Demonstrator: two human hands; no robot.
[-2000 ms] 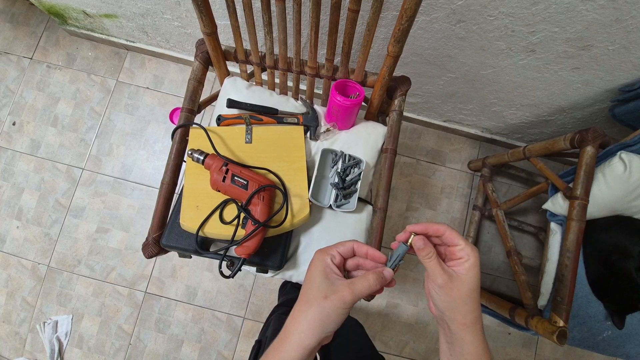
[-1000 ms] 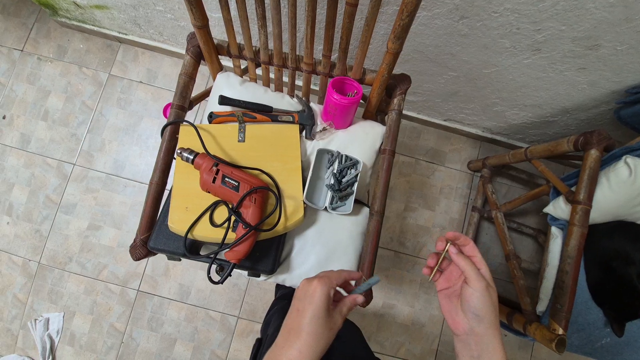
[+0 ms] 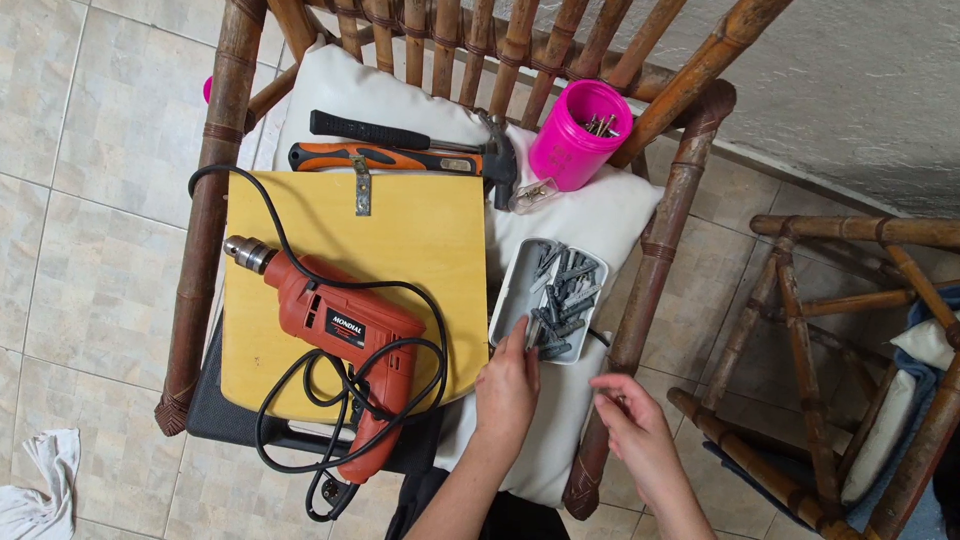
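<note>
My left hand (image 3: 510,382) reaches to the near left edge of a white plastic box (image 3: 504,319) of grey wall plugs (image 3: 568,300); a plug seems to be at its fingertips, but its grip is unclear. To the right, over the chair's bamboo armrest, is my right hand (image 3: 634,416), fingers bent; whether the screw is still in it cannot be told. A red corded drill (image 3: 349,315) lies on a yellow board (image 3: 442,225) with a small metal bracket (image 3: 363,187). Behind the board are an orange and black claw hammer (image 3: 405,159) and a black-handled tool (image 3: 371,130).
A pink tub (image 3: 574,142) of screws stands at the cushion's back, beside a small clear container (image 3: 534,195). A black case (image 3: 247,409) sits under the board. The bamboo armrest (image 3: 652,270) borders the right side. Another bamboo seat (image 3: 855,227) stands farther right; a white cloth (image 3: 45,476) lies on the floor.
My left hand has moved forward to the box with the plugs. A second ago my right hand held a brass-coloured screw upright; two seconds ago both hands were together around screw and plug.
</note>
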